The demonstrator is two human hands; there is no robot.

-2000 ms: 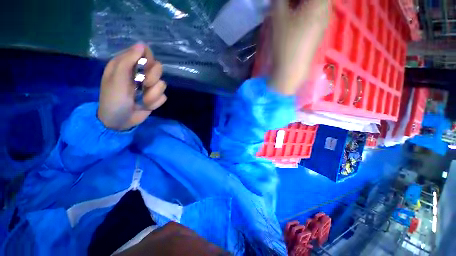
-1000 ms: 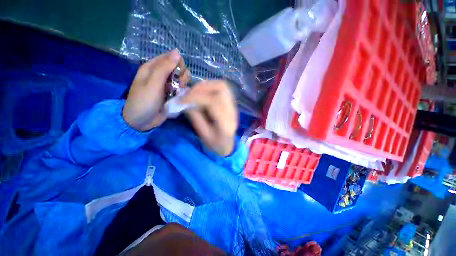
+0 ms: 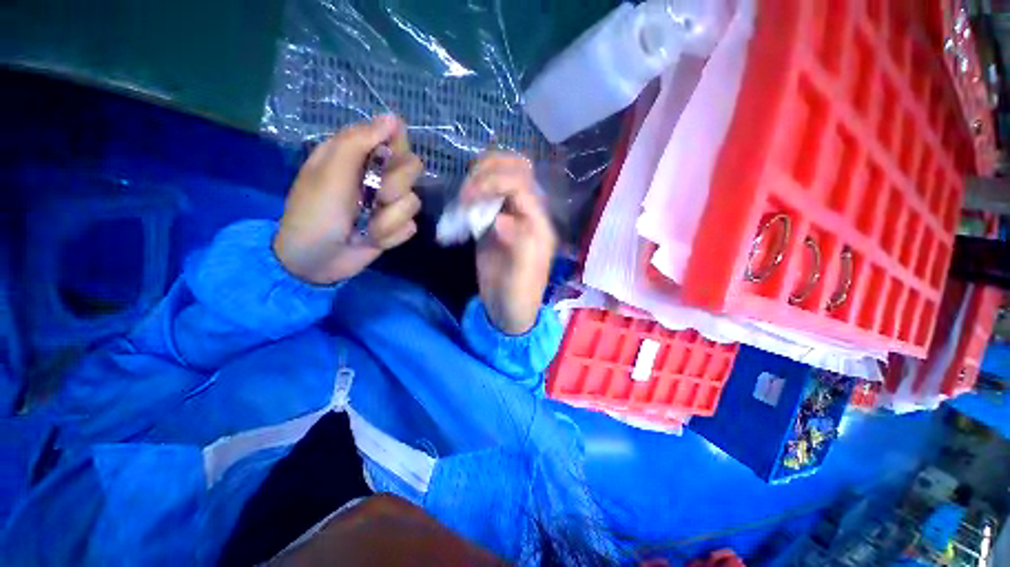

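My left hand is closed around a shiny silver metal ring, held at the fingertips in front of my chest. Most of the ring is hidden by the fingers. My right hand pinches a small crumpled white cloth and is slightly blurred. The two hands are apart, and the cloth does not touch the ring. The red compartment tray on the right holds three rings in pockets near its lower left corner.
A white translucent bottle stands left of the tray. Clear film covers a grey perforated strip at the bench edge. White sheets stick out beneath the tray. A lower red tray and a blue bin are below.
My right hand went from the tray to the ring with the white cloth, then drew back to the right. My left hand moved a little right and kept the ring. The view shifted.
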